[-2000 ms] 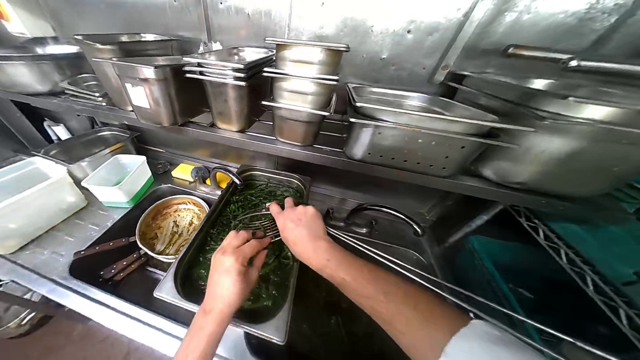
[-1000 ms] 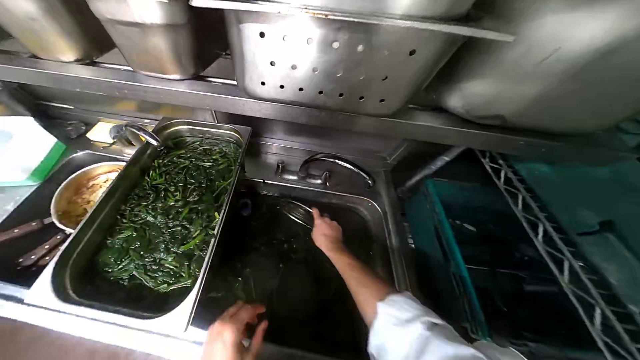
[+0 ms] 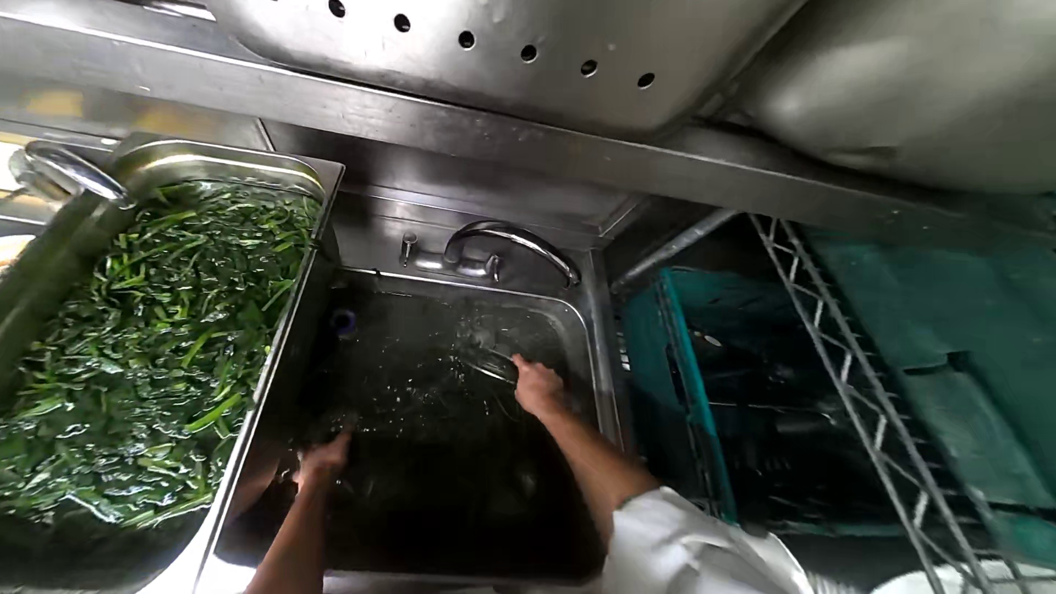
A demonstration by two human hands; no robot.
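My right hand (image 3: 540, 388) is closed on a metal utensil (image 3: 492, 364), seemingly wire, at the right side of a sink (image 3: 577, 330) of dark water. The utensil's far end is blurred in the splashing water. Lower left in the same sink, my left hand (image 3: 324, 459) reaches down at the water, its fingertips blurred, beside the wall of a deep steel pan. That steel pan (image 3: 285, 330) holds chopped leafy greens (image 3: 181, 313) in liquid. A chrome faucet (image 3: 516, 237) arches over the back of the sink.
A steel shelf (image 3: 462, 136) crosses above the sink and bears a perforated steel pan (image 3: 528, 49) and a large steel vessel (image 3: 891, 91). Another faucet spout (image 3: 78, 172) hangs over the greens pan's left corner. Right of the sink stand a teal crate (image 3: 689, 371) and a wire rack (image 3: 850, 363).
Both hands have left the greens pan, where they were at the utensil two seconds ago, and are now over the sink. The view has moved closer to the sink.
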